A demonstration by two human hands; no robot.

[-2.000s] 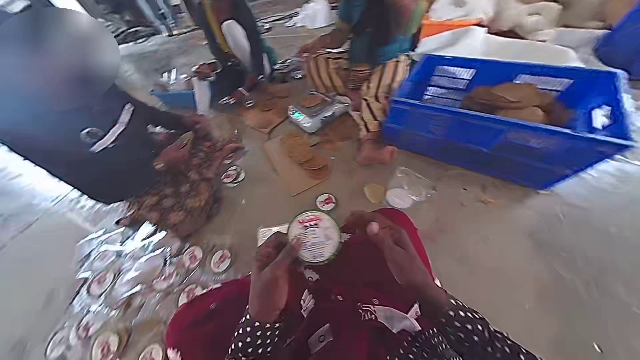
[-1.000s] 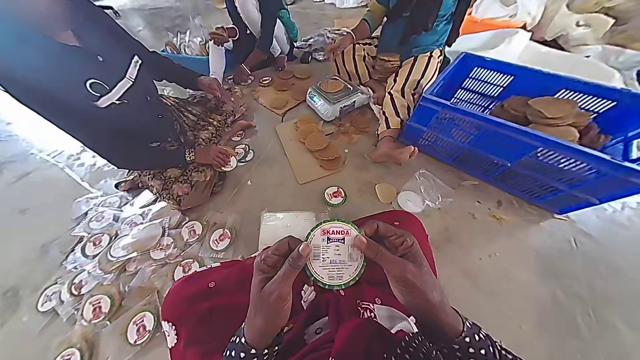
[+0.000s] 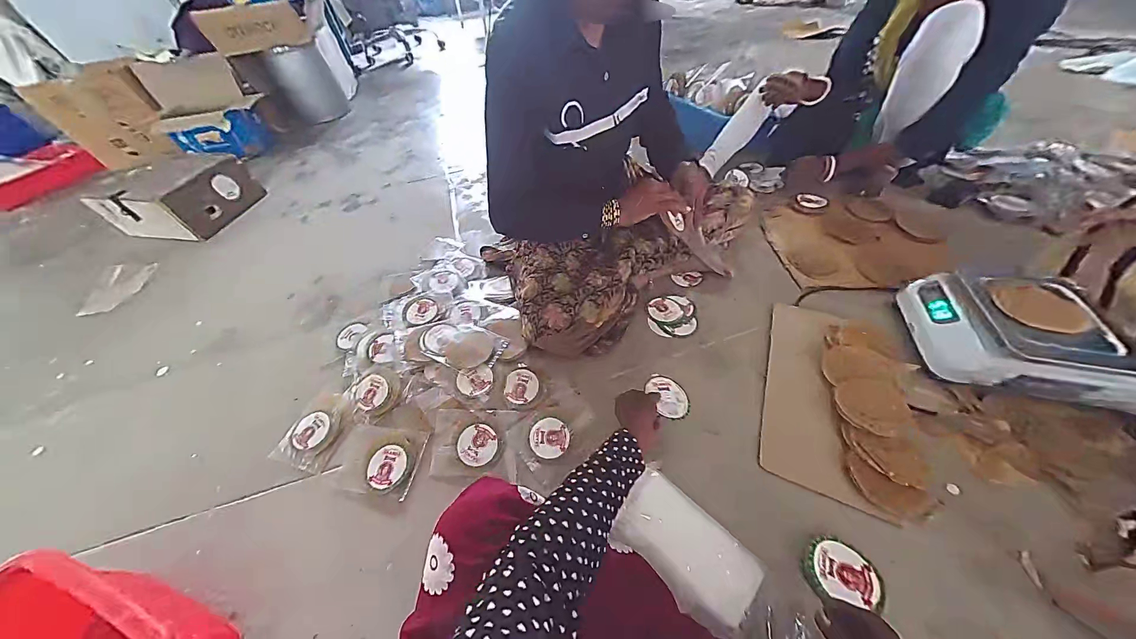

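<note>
My left hand (image 3: 641,415) reaches forward over the floor, its fingers on the edge of a round white label with a green rim (image 3: 668,397). My right hand (image 3: 856,621) shows only in part at the bottom edge, close below another round label with a red print (image 3: 844,573); whether it grips anything is not clear. Clear plastic (image 3: 781,617) is beside it. A white sheet or pad (image 3: 690,543) lies by my knee. Left of my left hand, many clear packets with round labels (image 3: 477,444) are spread on the floor.
A person (image 3: 577,133) sits ahead, with loose labels (image 3: 672,315) near their knee; another person's arms are at upper right. Brown discs (image 3: 874,408) rest on cardboard (image 3: 794,426) beside a digital scale (image 3: 1021,333). A red plastic container (image 3: 106,603) is at lower left; boxes (image 3: 177,200) stand behind.
The view has turned left. My hands, together at a round label over my lap a second ago, are now apart, the left one reaching out over the floor.
</note>
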